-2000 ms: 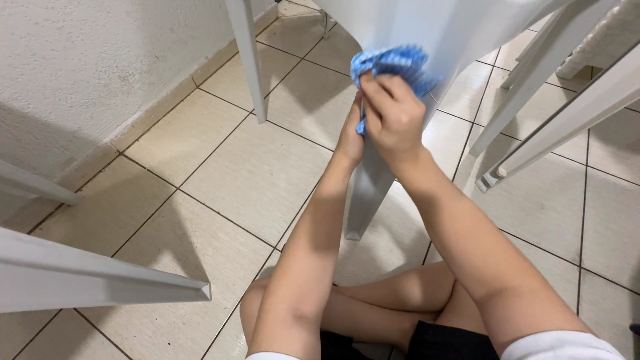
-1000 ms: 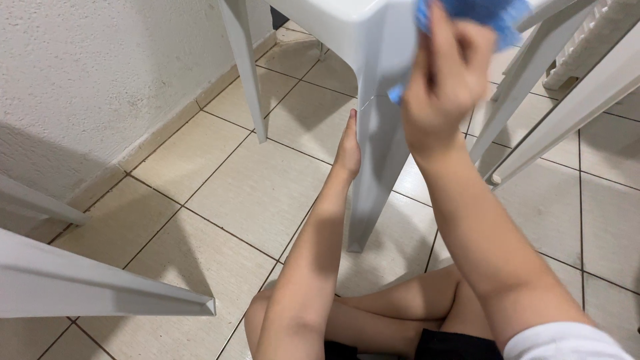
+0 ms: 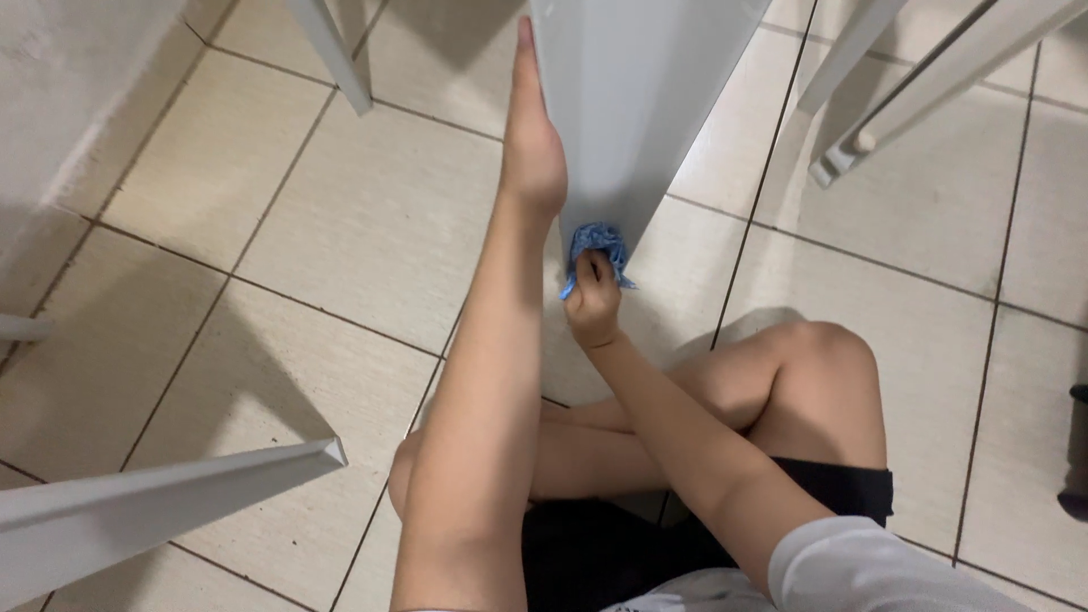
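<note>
A broad white plastic furniture leg (image 3: pixel 633 102) comes down from the top of the head view and narrows toward the tiled floor. Against its left edge lies my left hand (image 3: pixel 534 140), fingers extended upward and wrapped around no object; its far side is hidden. My right hand (image 3: pixel 595 293) grips a crumpled blue cloth (image 3: pixel 599 238) and presses it on the lower end of the leg. The leg's foot is partly covered by the cloth and hand.
Other white plastic legs stand at the upper left (image 3: pixel 336 59), lower left (image 3: pixel 170 510) and upper right (image 3: pixel 926 93). A textured wall (image 3: pixel 59 76) borders the left side. My crossed legs (image 3: pixel 816 382) rest on the floor tiles (image 3: pixel 357 212). A black object (image 3: pixel 1078 450) shows at the right edge.
My right hand has moved the blue cloth from the leg's upper part down to its lower end. My left hand, near the cloth two seconds ago, now rests apart from it. The view has shifted downward.
</note>
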